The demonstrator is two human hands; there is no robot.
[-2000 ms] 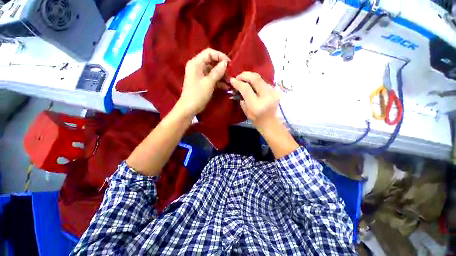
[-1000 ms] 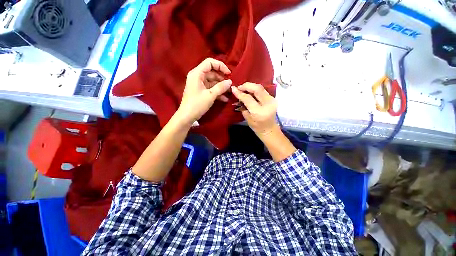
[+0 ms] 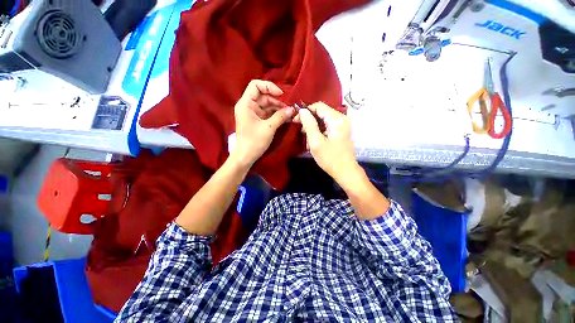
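The dark red garment piece (image 3: pixel 211 82) lies bunched on the white table and hangs over its front edge. My left hand (image 3: pixel 257 123) is over the cloth with thumb and fingertips close together at its right part; what they pinch is too small to tell. My right hand (image 3: pixel 329 135) meets it from the right, closed on the small dark thread snips (image 3: pixel 300 106), whose tip shows between the fingertips. The fingertips of both hands almost touch. Any thread between them cannot be made out.
Scissors (image 3: pixel 489 112) and a dark blue cord (image 3: pixel 506 126) lie right, below the sewing machine head (image 3: pixel 498 28). A grey vented housing (image 3: pixel 60 38) stands left. Below are a red stool (image 3: pixel 63 195), more red cloth (image 3: pixel 151 221), a blue bin (image 3: pixel 438 233) and khaki garments (image 3: pixel 523 252).
My right hand has turned and raised the snips to the fingertips of my left hand. My left hand has moved slightly down. The view has shifted a little.
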